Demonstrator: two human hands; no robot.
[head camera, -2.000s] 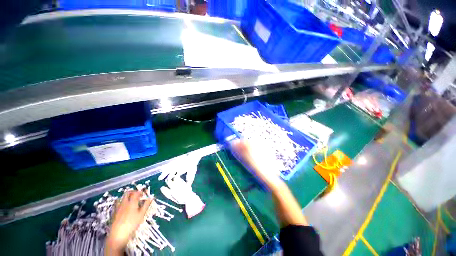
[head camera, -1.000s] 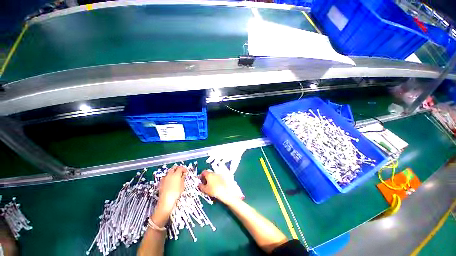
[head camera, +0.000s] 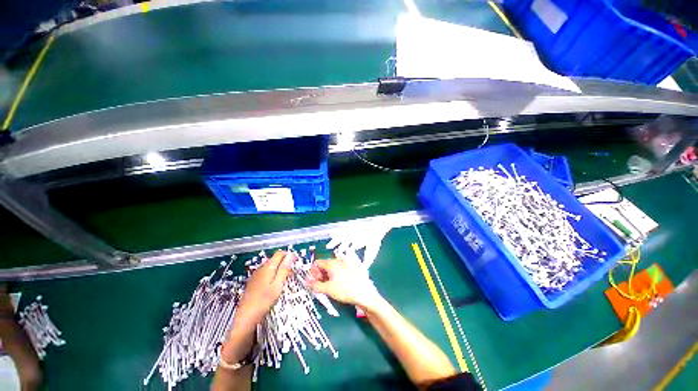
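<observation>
A heap of short white cable assemblies (head camera: 195, 324) with small end fittings lies on the green bench in front of me. My left hand (head camera: 268, 282) rests on the heap's upper middle, fingers bent over the strands; whether it grips any is hidden. My right hand (head camera: 337, 281) is at the heap's right edge, thumb and fingers pinched together near strand ends, close to my left hand. What lies between its fingers is too small to tell. White gloves (head camera: 369, 246) lie flat behind my right hand, partly covered by it.
A large blue tote (head camera: 490, 263) full of strands stands right, beyond yellow tape (head camera: 438, 302). A blue crate (head camera: 268, 191) sits under the grey rail (head camera: 229, 116). A small strand pile (head camera: 40, 327) and another person's arm (head camera: 17, 344) are far left. An orange item (head camera: 639, 294) lies far right.
The view has swung left, then shifted slightly. My right hand has moved from the tote to the heap beside my left hand. Both hands stay at the heap over the last second.
</observation>
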